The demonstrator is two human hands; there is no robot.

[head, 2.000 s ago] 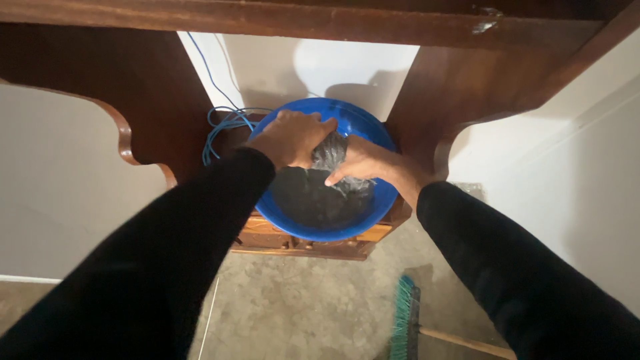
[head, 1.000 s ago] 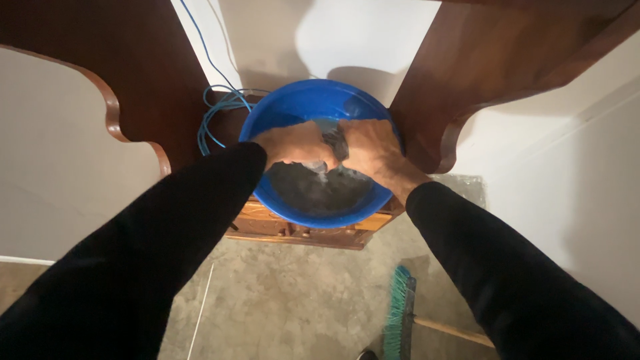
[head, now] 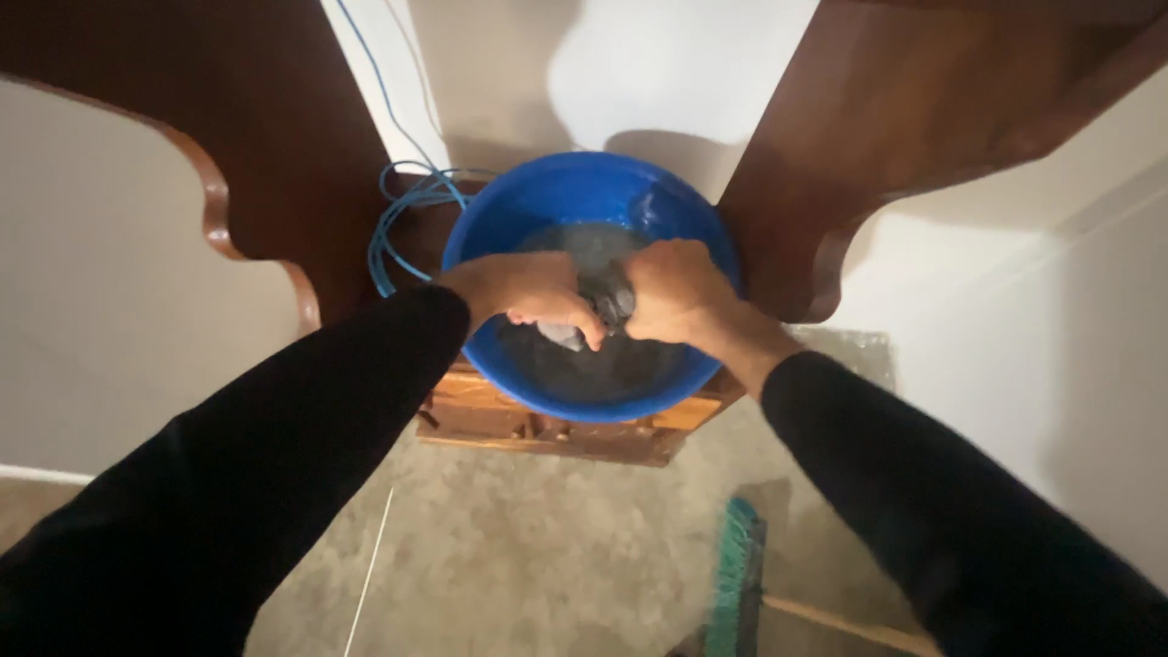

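Note:
A round blue plastic basin [head: 584,409] with murky grey water in it stands on a wooden piece of furniture. Over the water, a wet dark grey cloth [head: 604,297] is bunched between my two hands. My left hand [head: 538,290] grips its left part, with a paler fold showing below the fingers. My right hand [head: 673,290] is closed in a fist on the cloth's right part. Both hands are inside the basin's outline, a small gap apart. Their fingertips are partly hidden.
A coiled blue cable [head: 401,224] lies left of the basin. Curved dark wood side panels [head: 274,119] rise on both sides, a pale wall behind. Small drawers [head: 547,433] show below the basin. A broom with green bristles [head: 735,575] lies on the floor at lower right.
My hands, close together on the cloth a second ago, are now farther apart with it between them. My left thumb now points down to the right over the cloth.

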